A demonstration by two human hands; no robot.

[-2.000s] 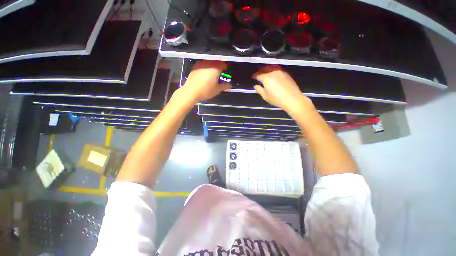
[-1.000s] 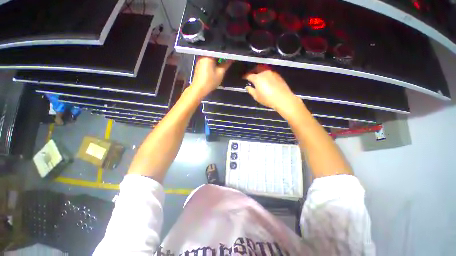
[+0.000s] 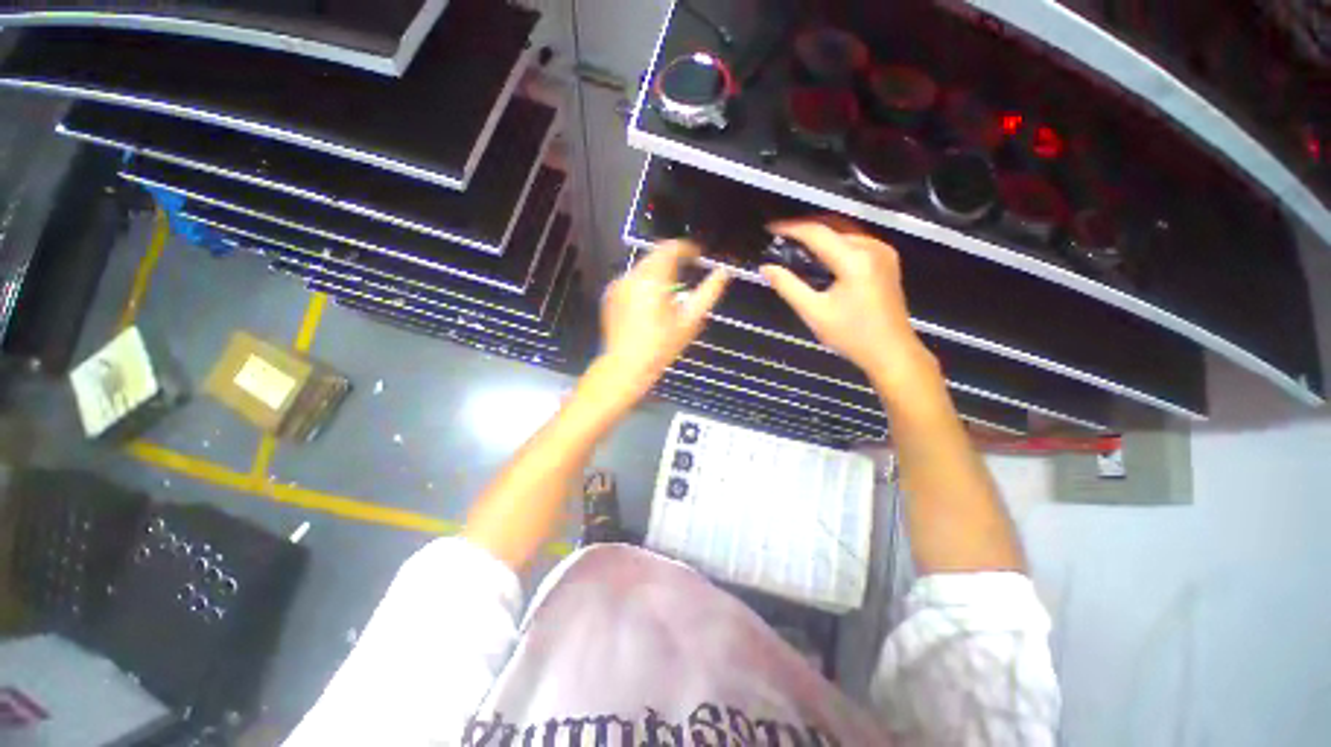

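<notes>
My right hand (image 3: pixel 854 292) holds a small black watch (image 3: pixel 799 263) between thumb and fingers, just in front of the second rack shelf. My left hand (image 3: pixel 660 310) is beside it to the left, thumb and fingers apart, with no object visible in it. Several round watches lie on the top rack shelf (image 3: pixel 905 222), one with a silver rim (image 3: pixel 692 91) at its left corner. A white watch tray (image 3: pixel 766 511) with three dark watches in its left column rests low below my hands.
More black shelves (image 3: pixel 365 164) with white edges stand at the left. A cardboard box (image 3: pixel 269 382) and a white-topped item (image 3: pixel 117 382) are on the floor. Black holders (image 3: pixel 190 584) lie lower left. A grey box (image 3: pixel 1121 464) is by the right wall.
The view has shifted, so the rack appears lower and further right. Both hands have come out from the shelf gap. The watch now shows in my right hand, and my left fingers are apart.
</notes>
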